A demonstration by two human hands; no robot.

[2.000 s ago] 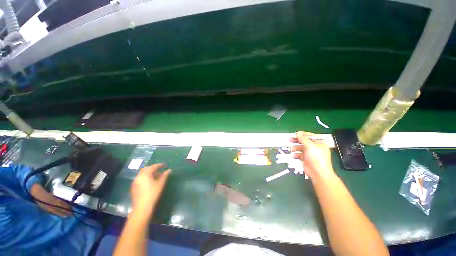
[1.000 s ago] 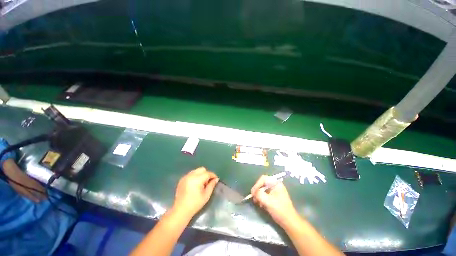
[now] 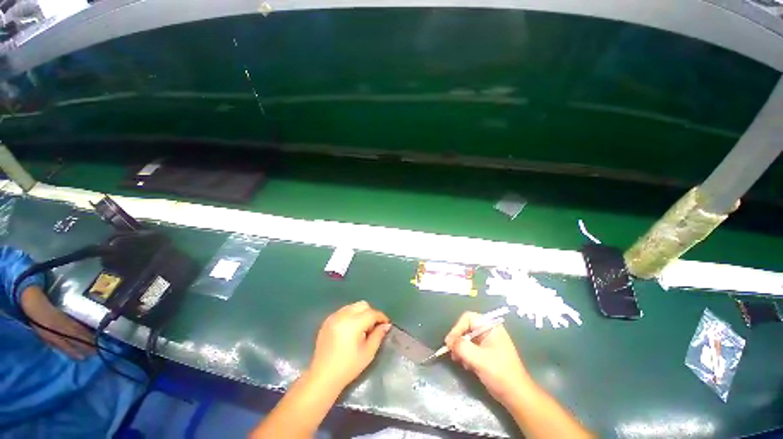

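A flat brown-grey strip [image 3: 407,344] lies on the green bench mat in front of me. My left hand [image 3: 354,336] pinches its upper left end between thumb and fingers. My right hand [image 3: 482,345] holds pale tweezers [image 3: 470,331] like a pen, and their tip is at the strip's lower right end. Whether the tip touches the strip is too small to tell. A stack of white flex cables with orange-yellow ends [image 3: 446,278] lies behind my hands. A spiky pile of white strips [image 3: 534,297] is to its right.
A glossy black phone [image 3: 612,283] lies beside the tape-wrapped post [image 3: 682,233]. A clear parts bag [image 3: 715,353] is at right, another bag [image 3: 230,268] at left. A small white roll [image 3: 340,261] lies between. A black device with cables [image 3: 142,279] and a person's blue sleeve [image 3: 64,377] are far left.
Both hands have come together at the brown-grey strip. My right hand has left the white strip pile and now holds tweezers. In the last second the hands have barely moved; the view has shifted.
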